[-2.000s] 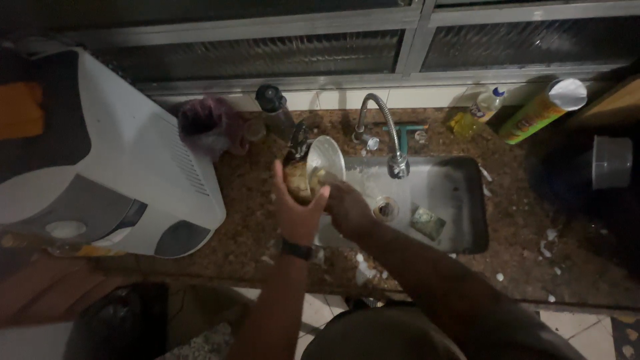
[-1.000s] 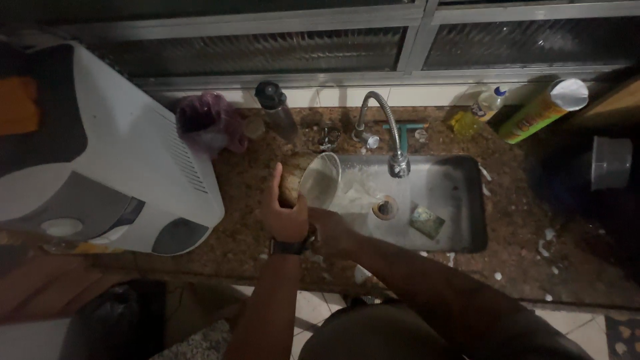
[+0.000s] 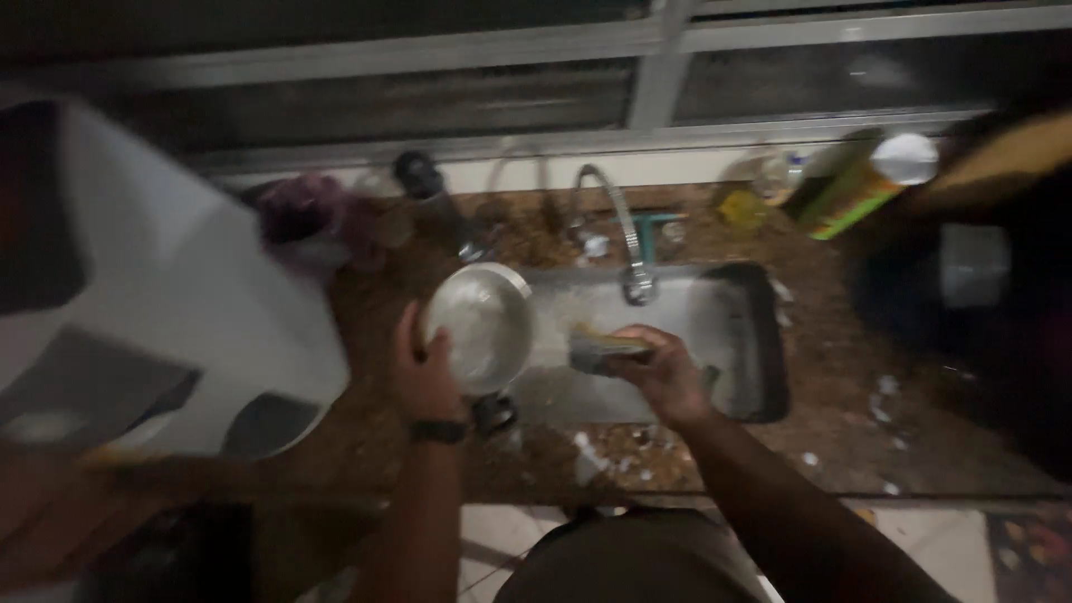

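Note:
My left hand [image 3: 429, 368], with a dark band on its wrist, grips the left rim of a round, light-coloured pan or bowl [image 3: 481, 331] at the left end of the steel sink [image 3: 741, 285]. A dark handle-like part [image 3: 494, 412] shows below the bowl. Over the basin, my right hand [image 3: 662, 373] holds a sponge [image 3: 599, 347], dark on one face and yellowish on the other. Just behind stands the curved metal faucet [image 3: 624, 213], its nozzle pointing down into the basin. Blur hides whether water runs.
A large white appliance [image 3: 201, 251] fills the left. Behind the sink are a purple plastic bag [image 3: 306, 218], a dark bottle [image 3: 431, 188], a yellow-liquid bottle [image 3: 745, 205] and a green canister [image 3: 863, 193]. White scraps lie on the granite counter [image 3: 837, 402]. A metal window frame runs behind.
My hands have moved apart: the right one is now over the basin with the sponge. The bowl has turned, so its round face shows more fully. The view has shifted slightly.

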